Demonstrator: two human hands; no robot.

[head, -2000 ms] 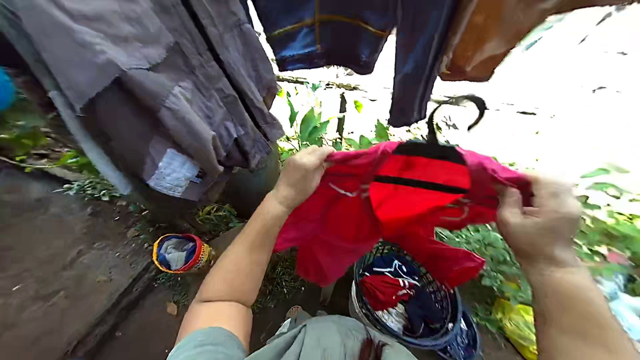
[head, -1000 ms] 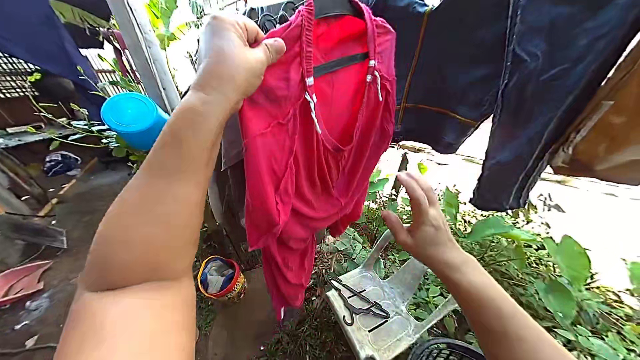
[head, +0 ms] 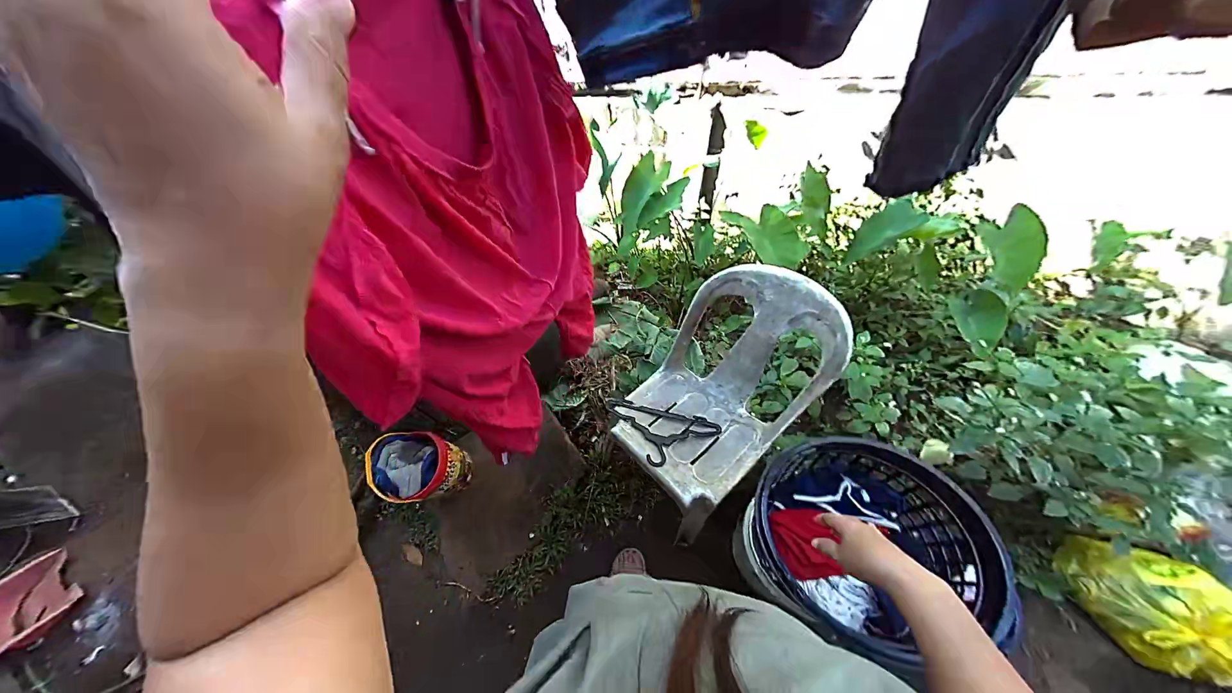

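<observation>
A pink-red garment with drawstrings [head: 452, 250] hangs at upper left of centre. My left hand [head: 241, 125] is raised in front of its left edge; the fingertips run out of the frame, so its hold cannot be told. Low on the right, my right hand [head: 852, 547] reaches into a dark plastic laundry basket [head: 991, 539], its fingers at a red cloth [head: 797, 541]. Whether they grip it is unclear. Dark blue cloth with white cords [head: 847, 496] and a white-grey cloth [head: 839, 602] lie around it.
A worn plastic chair [head: 746, 375] holds black hangers [head: 664, 428]. Left of it stands a small round container with cloth [head: 409, 469]. Dark trousers [head: 962, 87] hang overhead. Leafy plants [head: 895, 337] grow behind the chair, and a yellow plastic bag [head: 1145, 606] lies at right.
The pink-red garment, held in both hands two seconds ago, now hangs at left. My right hand has moved from beside it down into the laundry basket. The view has tilted down since one second ago.
</observation>
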